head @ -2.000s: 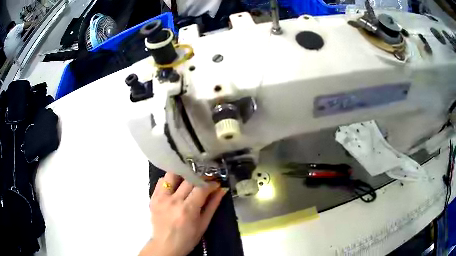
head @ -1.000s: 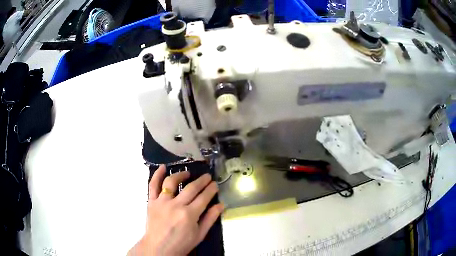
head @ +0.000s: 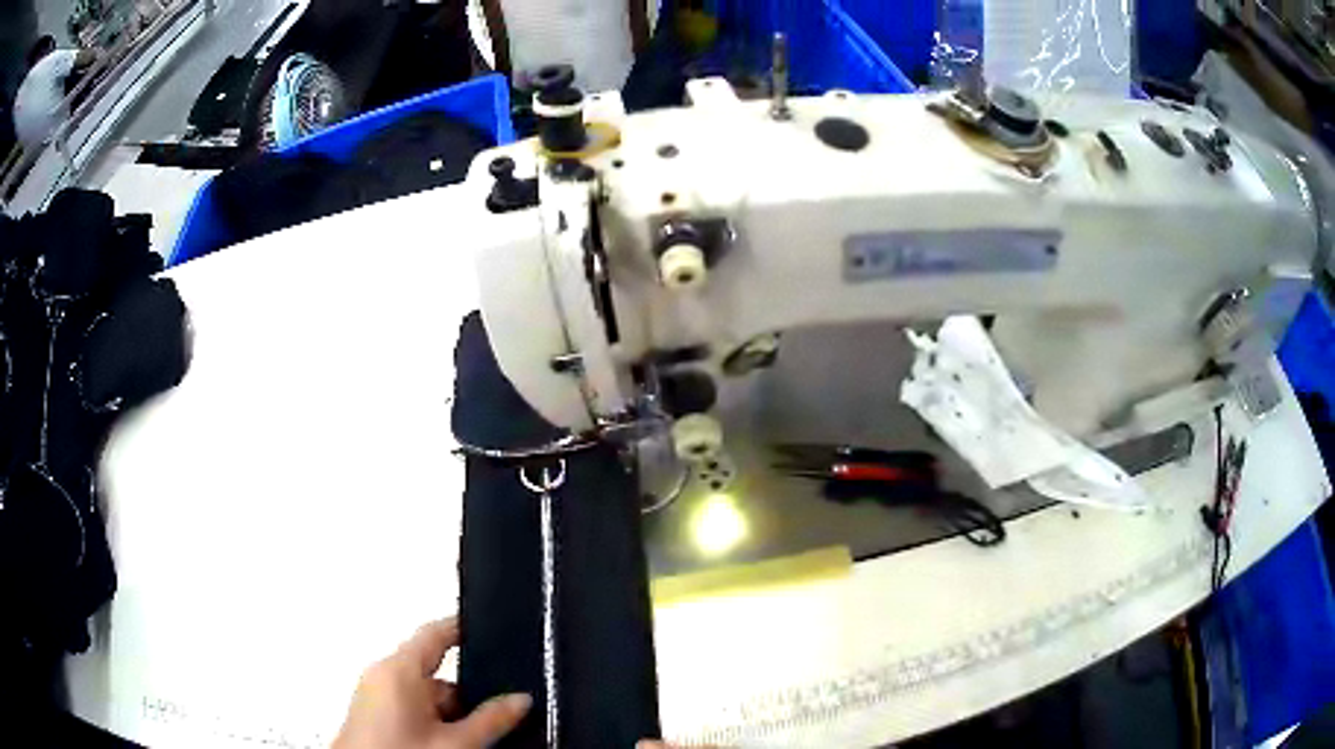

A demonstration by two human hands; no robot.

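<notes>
A long black bag panel [head: 597, 615] lies lengthwise on the table, its upper end by the presser foot [head: 633, 424] of the white sewing machine [head: 791, 205]. A silvery zip [head: 549, 600] runs down its middle from a shiny metal ring [head: 543, 476]. A curved trim line crosses the panel above the ring. My left hand [head: 417, 699] is at the panel's lower left edge, thumb on top and fingers at the edge, partly under it. Only a sliver of my right hand [head: 674, 745] shows at the bottom edge, by the panel's right side; the rest is cut off.
Red and black thread snips [head: 879, 471] lie on the grey bed, right of the needle. A white cloth scrap [head: 974, 403] hangs against the machine. A yellow strip [head: 761, 575] is right of the panel. A black work pile [head: 59, 395] is at left; a blue bin [head: 198, 220] stands behind.
My left hand has moved from beside the presser foot down to the panel's lower left edge, uncovering the ring and zip. A sliver of my right hand now shows. The camera view has shifted.
</notes>
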